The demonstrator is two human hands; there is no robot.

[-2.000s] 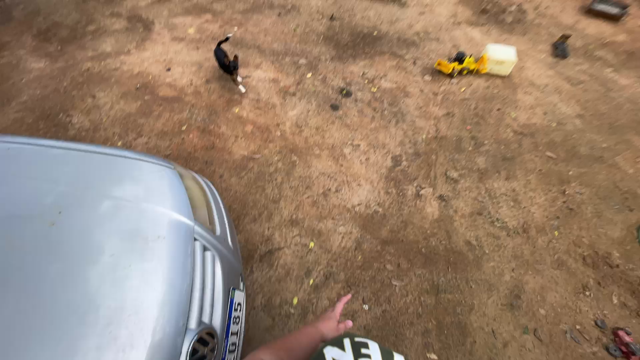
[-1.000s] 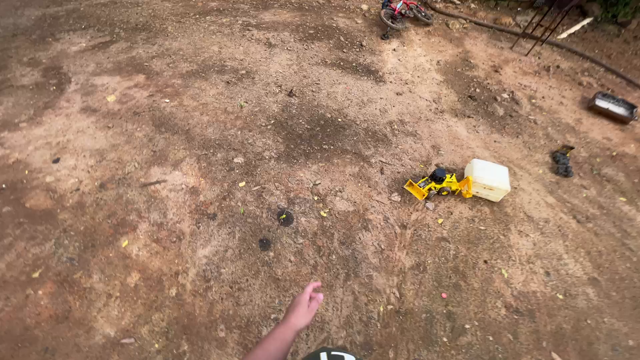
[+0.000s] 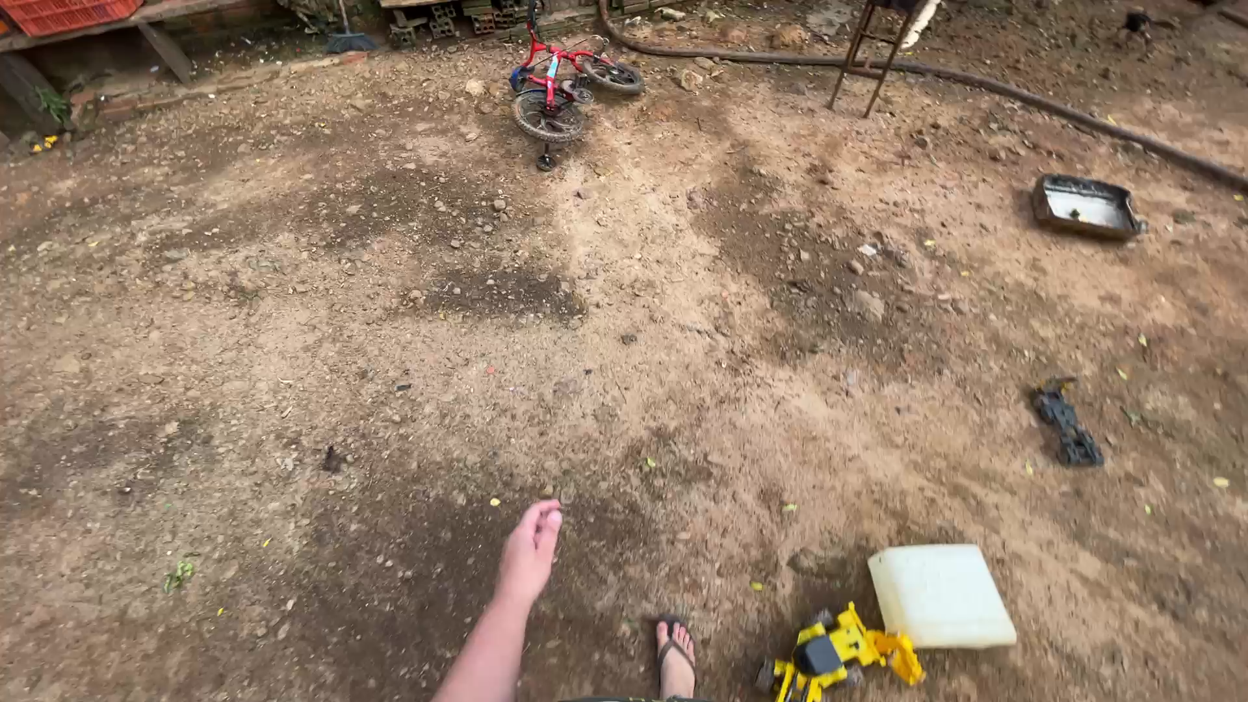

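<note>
My left hand [image 3: 531, 548] hangs over the dirt ground at the lower middle, holding nothing, its fingers loosely bent. My right hand is out of view. To the right of my sandaled foot [image 3: 675, 651] lies a yellow toy loader [image 3: 829, 655] with a dark cab roof. A whitish plastic container [image 3: 942, 597] lies beside the toy's right end. Farther up on the right is a dark toy vehicle part [image 3: 1068, 424].
A red bicycle [image 3: 553, 88] lies on its side ahead. A long dark hose [image 3: 1024, 90] curves across the upper right, near a rusty metal stand [image 3: 871, 58]. An open, worn rectangular tray [image 3: 1087, 207] lies at right. An orange crate [image 3: 66, 14] rests on planks at upper left.
The view has moved forward over the ground. The silver car and the small dark animal seen at first are out of view; the toy loader and container are now close by my foot.
</note>
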